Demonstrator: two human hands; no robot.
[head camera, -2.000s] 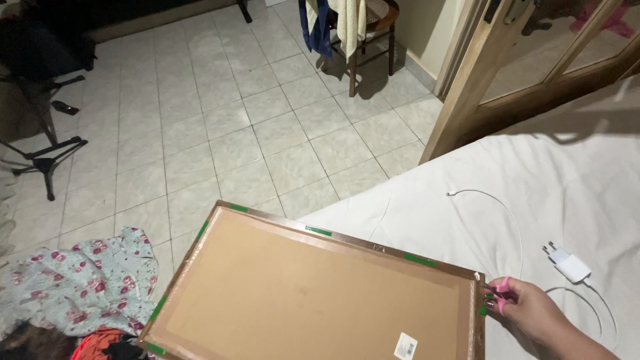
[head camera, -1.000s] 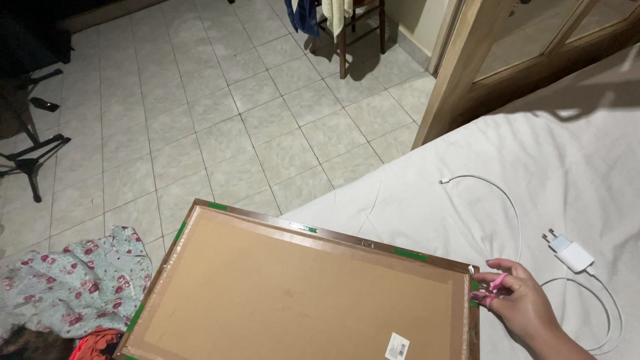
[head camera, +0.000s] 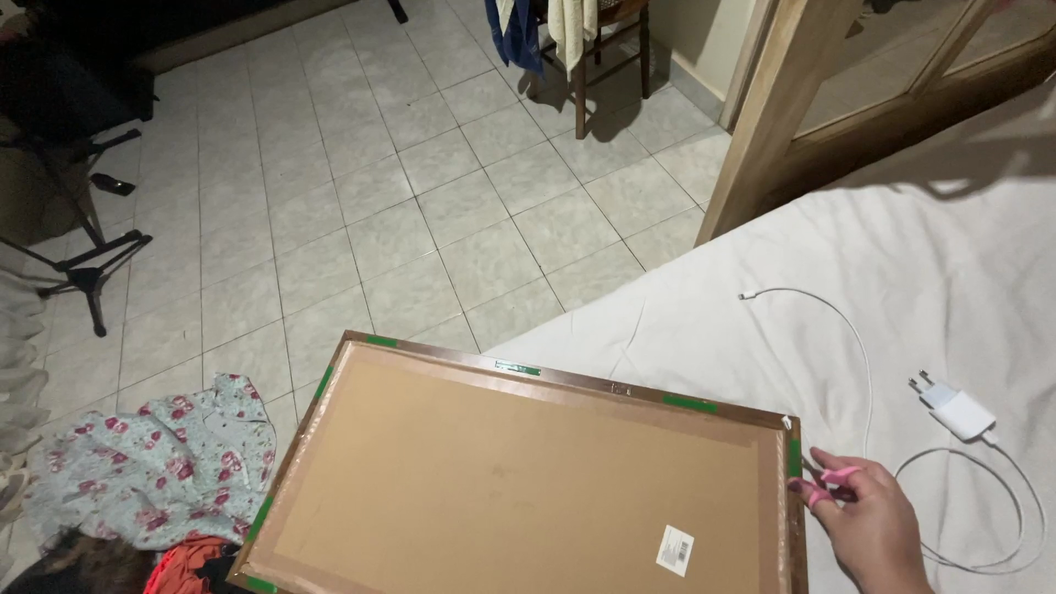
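My right hand (head camera: 874, 516) has its fingers in the pink handles of a pair of scissors (head camera: 841, 476), beside the right edge of a picture frame. The picture frame (head camera: 495, 470) lies back side up, with brown backing board, a brown rim, strips of green tape and a small white label bearing a printed code. At its upper right corner a small white bit (head camera: 786, 421) sticks to the rim. The scissors' blades are mostly hidden. My left hand is out of view.
A white charger (head camera: 961, 412) with its cable lies on the white bed cover (head camera: 660, 322). Floral cloth (head camera: 148, 470) and orange fabric (head camera: 190, 565) are at lower left. A black stand (head camera: 87, 276), a wooden chair (head camera: 582, 91) with cloths and a wooden door (head camera: 755, 124) stand beyond.
My right hand stays at the frame's right edge with the scissors; its fingers have shifted slightly. The view has moved a little.
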